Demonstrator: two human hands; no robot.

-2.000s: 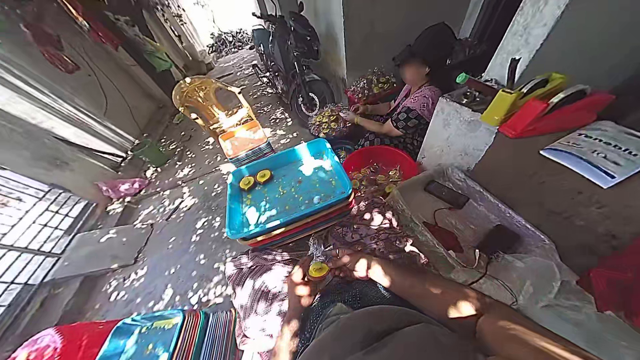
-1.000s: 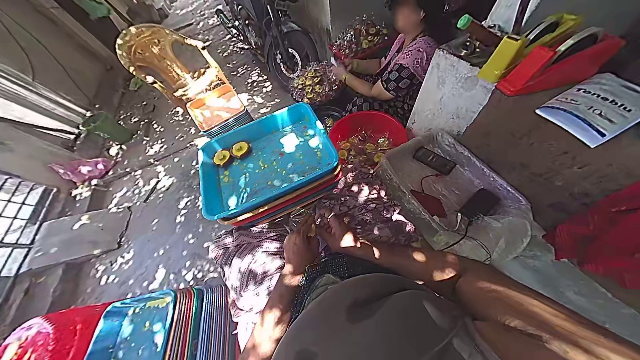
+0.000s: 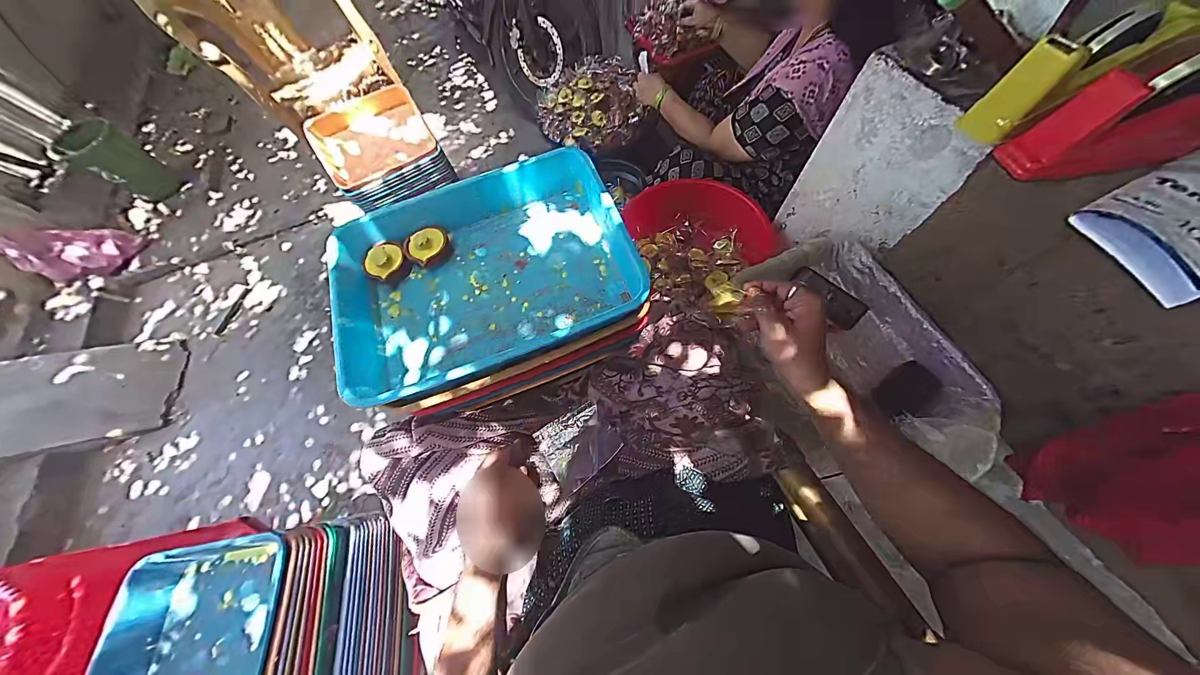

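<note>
My right hand (image 3: 792, 328) is raised beside the red tub (image 3: 703, 202), its fingertips pinching a yellow piece in clear wrapping (image 3: 724, 292). More wrapped yellow pieces (image 3: 689, 258) lie in and at the near edge of the tub. Low over the patterned cloth on my lap is my left hand (image 3: 502, 511), blurred, with clear plastic (image 3: 572, 450) close to its fingers; its grip is unclear. Two round brown-rimmed yellow pieces, one of them here (image 3: 427, 246), sit at the far left of the blue tray (image 3: 487, 370), which tops a stack of trays.
Stacked trays (image 3: 187, 600) stand at lower left. At right, a plastic-lined crate (image 3: 937, 347) holds a phone (image 3: 830, 298). Beyond the tub another person (image 3: 769, 112) sits near bundles of wrapped pieces (image 3: 586, 103). An orange tray stack (image 3: 370, 136) rests by a yellow chair.
My hands were together over my lap; now they are apart. The right one has moved forward and right to the red tub with the wrapped piece. The view has shifted closer to the trays.
</note>
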